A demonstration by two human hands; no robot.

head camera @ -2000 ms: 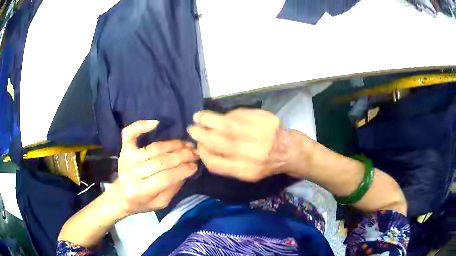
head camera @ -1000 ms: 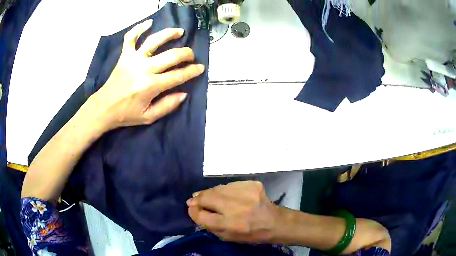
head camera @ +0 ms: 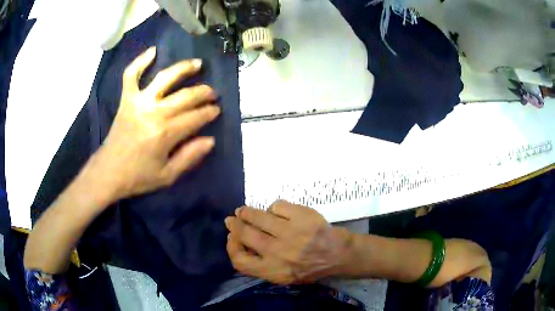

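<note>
A navy fabric panel lies on the white machine table and hangs over its front edge toward my lap. Its straight right edge runs up to the presser foot area under the machine head. My left hand lies flat on the panel, fingers spread, below and left of the presser foot. My right hand is closed on the panel's right edge at the table's front edge; its fingertips pinch the cloth. The needle itself cannot be made out.
A curved, notched navy cut piece lies right of the needle area, with pale threads at its top. A ribbed white knob is beside the presser foot. Small snips lie at far right. Ruler marks run along the table front.
From the lap, the left hand went up onto the panel, which was spread flat toward the machine head. Since one second ago, the left hand moved slightly down and the right hand slightly up.
</note>
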